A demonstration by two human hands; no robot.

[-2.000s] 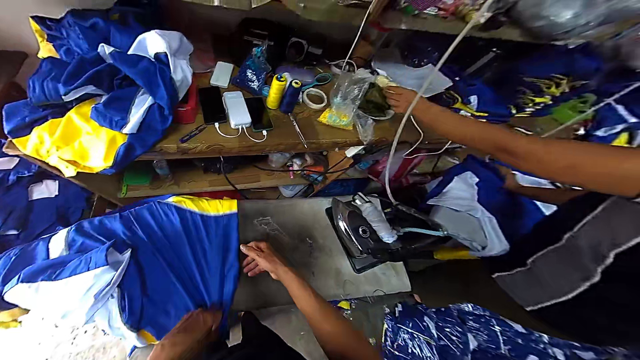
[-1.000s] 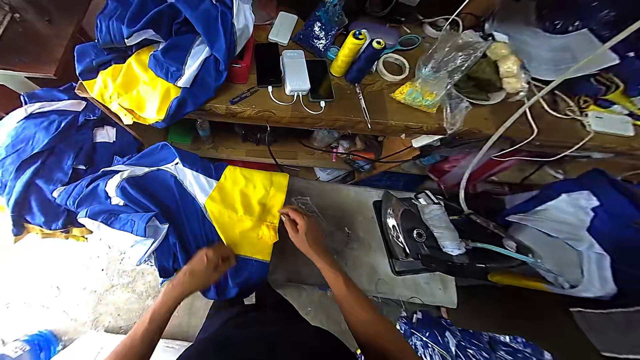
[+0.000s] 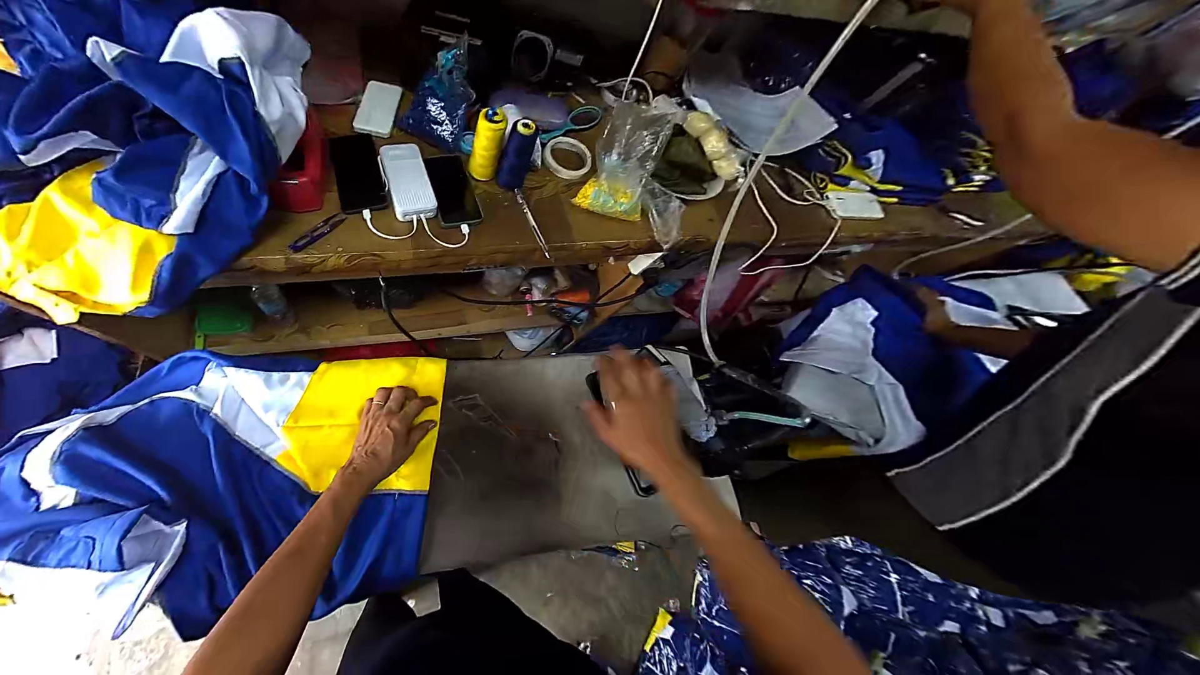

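Observation:
A blue, white and yellow garment (image 3: 253,469) lies across the left part of the grey pressing board (image 3: 506,506). On its yellow panel my left hand (image 3: 389,436) rests flat, fingers spread, holding nothing. My right hand (image 3: 637,408), blurred and with fingers apart, is over the steam iron (image 3: 689,403) at the board's right side; it hides much of the iron, and whether it touches it I cannot tell. A pale hose (image 3: 727,244) runs up from near the iron.
Behind, a wooden table (image 3: 328,253) holds yellow thread (image 3: 487,143), navy thread (image 3: 517,153), phones, a white power bank (image 3: 409,183) and more garments. At the right, another person's arm (image 3: 1087,159) reaches over the table. Patterned blue fabric (image 3: 844,600) lies at the lower right.
The garment, bunched one second ago, now lies spread out along the board. My right hand has left the cloth and moved right to the iron. The other person is back in view.

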